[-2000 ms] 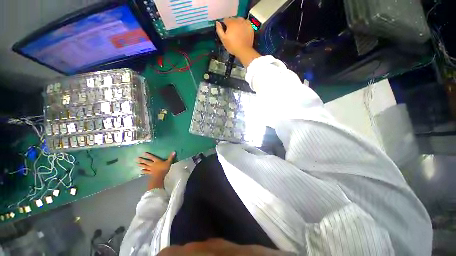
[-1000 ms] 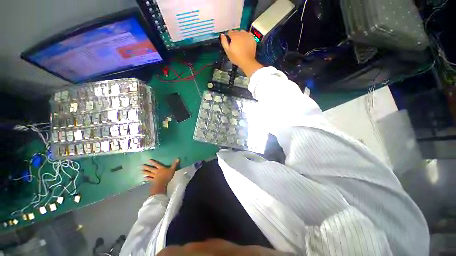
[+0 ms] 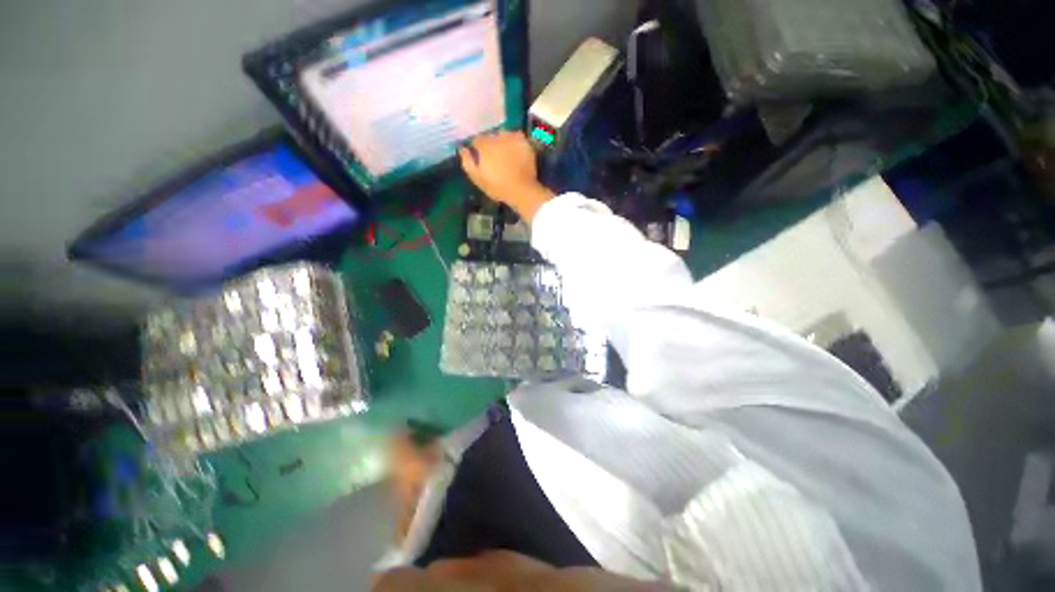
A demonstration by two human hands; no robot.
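My right hand (image 3: 503, 171) is closed around the black clamp handle (image 3: 469, 153) above the test fixture (image 3: 484, 227), partly hidden by the hand and sleeve. A clear blister tray (image 3: 498, 318) of small silvery modules lies against the fixture's near side; my sleeve covers its right part. My left hand (image 3: 408, 468) is blurred at the mat's front edge; its fingers cannot be made out. A filled silvery tray, seemingly stacked on others (image 3: 255, 359), stands on the left of the green mat (image 3: 445, 407).
A dark phone (image 3: 403, 308) and small loose parts (image 3: 384, 343) lie between the trays. Two monitors (image 3: 405, 98) (image 3: 220, 220) stand behind. A pale meter (image 3: 574, 87) with glowing digits is beyond my right hand. White cables (image 3: 174, 486) lie at left, a white board (image 3: 810, 272) at right.
The view has shifted and turned, so the bench sits lower in the picture. My left hand has gone from spread flat to blurred. My right hand is still on the handle.
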